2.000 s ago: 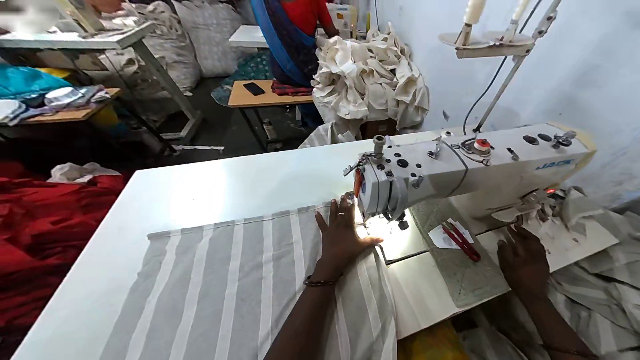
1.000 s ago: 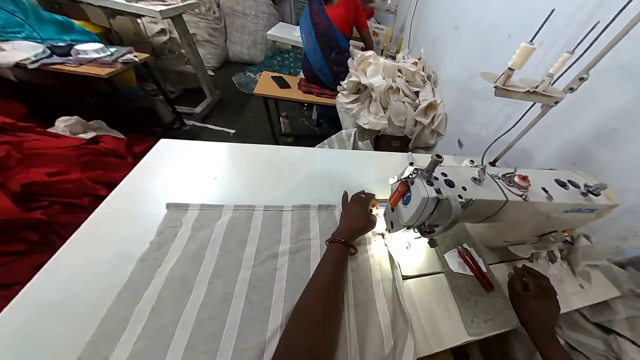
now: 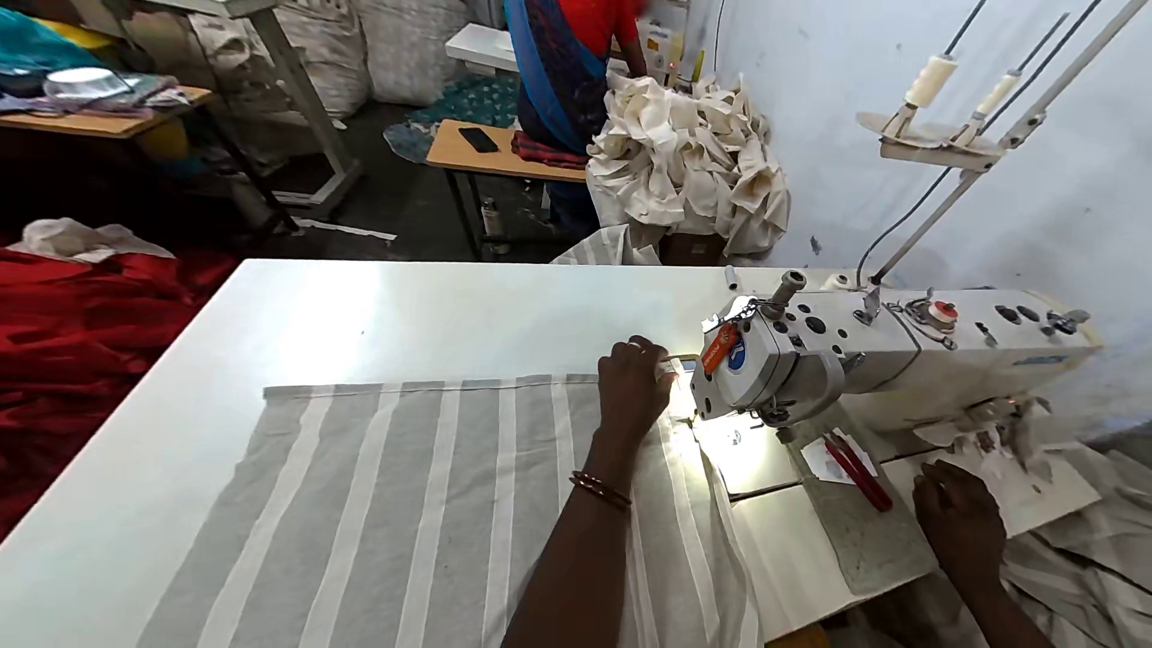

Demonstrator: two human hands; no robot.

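Grey-and-white striped fabric (image 3: 423,504) lies spread on the white sewing table, its folded edge at the far side. My left hand (image 3: 633,382), bracelets on the wrist, grips that edge between thumb and fingers, just left of the head of the sewing machine (image 3: 765,360). The lamp lights the needle area, though the needle itself cannot be made out. My right hand (image 3: 961,513) rests with curled fingers at the table's right part and holds nothing visible. Beside it, red-handled thread snips (image 3: 858,472) lie on a white paper scrap over a grey mat (image 3: 868,540).
Thread cones (image 3: 931,81) stand on a rack behind the machine. Red cloth (image 3: 99,360) is heaped at the left. Beyond the table are a pile of cream cloth (image 3: 688,162), a small wooden table (image 3: 450,155) bearing a phone, and a standing person (image 3: 567,72). More striped cloth (image 3: 1080,576) lies lower right.
My left hand was spread flat on the fabric two seconds ago; its fingers are now drawn together on the far edge. My right hand stays near the same place. The view has shifted somewhat.
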